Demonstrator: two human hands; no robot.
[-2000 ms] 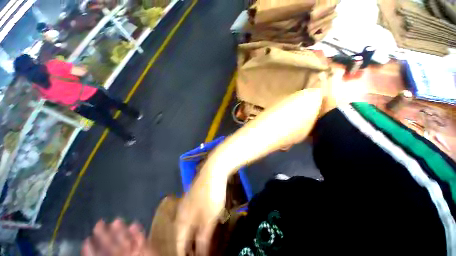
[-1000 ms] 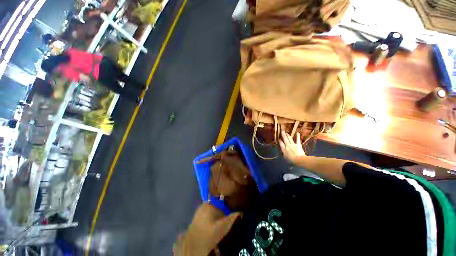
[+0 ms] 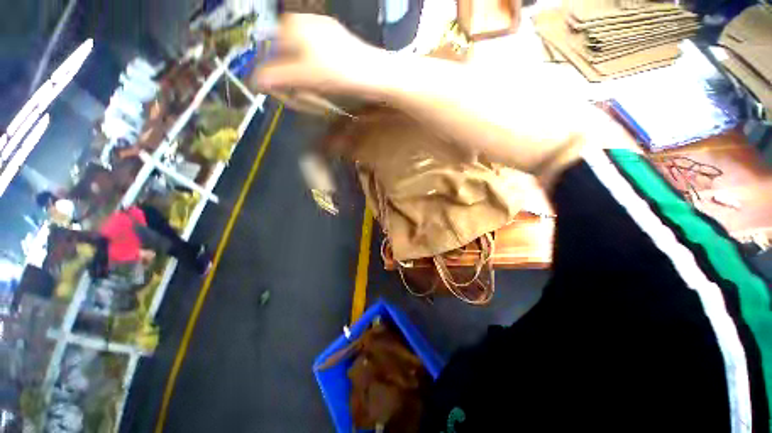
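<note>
A heap of tan, floppy bag bodies [image 3: 449, 190] lies at the end of the wooden desk, with thin strap loops hanging over its edge. My right hand [image 3: 292, 59] is raised beyond the heap, blurred, its fingers curled on a tan piece that seems to run back to the heap. Its fingertips are not clear. A pale tab with a small shiny gold part [image 3: 323, 200] hangs blurred below it, over the floor. My right forearm covers part of the heap and desk. My left hand is out of view.
A blue bin [image 3: 334, 385] holding brown bags stands on the floor below the heap. Stacked flat tan panels [image 3: 631, 38], a blue-white pack [image 3: 673, 123] and eyeglasses [image 3: 694, 173] lie right. A person in red [image 3: 124, 237] is beside white racks [image 3: 182, 178] across the aisle.
My right hand has moved from the straps at the heap's near edge up and left, beyond the heap, with a tan piece. The heap looks more crumpled, and a pale tab now hangs left of it.
</note>
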